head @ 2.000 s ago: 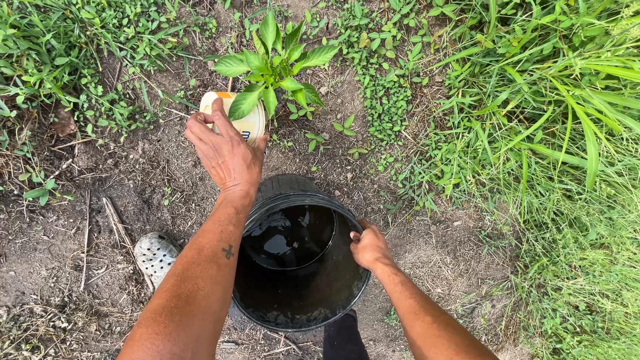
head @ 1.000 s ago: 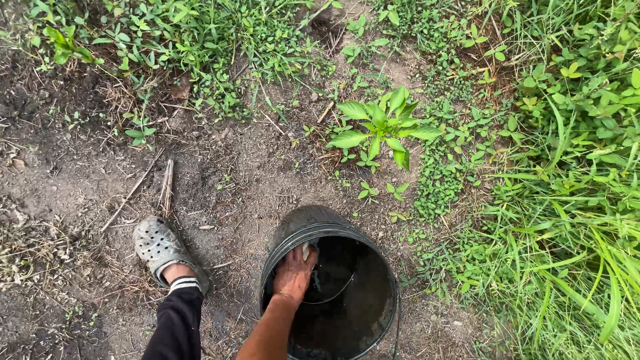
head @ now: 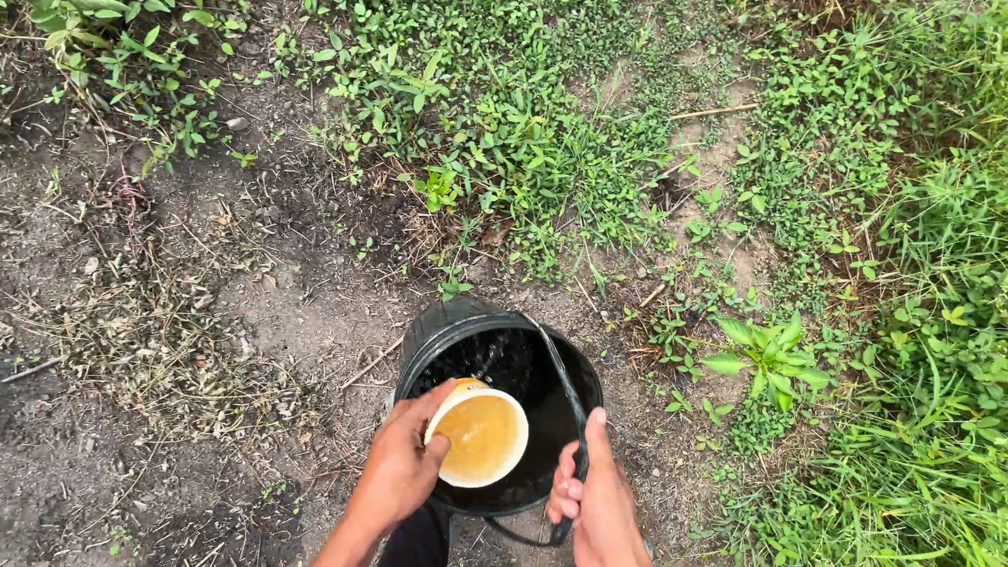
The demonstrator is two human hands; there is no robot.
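My left hand (head: 405,457) grips a white plastic tub (head: 479,437) by its rim, thumb inside. Brownish-yellow liquid fills much of the tub, which is over the mouth of a black bucket (head: 449,323). Dark liquid with splashes shows inside the bucket. My right hand (head: 594,492) is closed around the black grip of the bucket's handle (head: 581,457), at the bucket's right side. A small leafy plant (head: 768,358) grows from the soil to the right of the bucket.
Dry plant litter (head: 181,354) covers bare soil on the left. Low weeds (head: 504,142) spread across the top, and tall grass (head: 937,441) lines the right side. A smaller bright green seedling (head: 439,189) stands above the bucket. A trouser leg (head: 417,539) is below the bucket.
My left hand has brought the tub out of the bucket with liquid in it. My right hand, out of view one second ago, now holds the handle. The view has shifted left.
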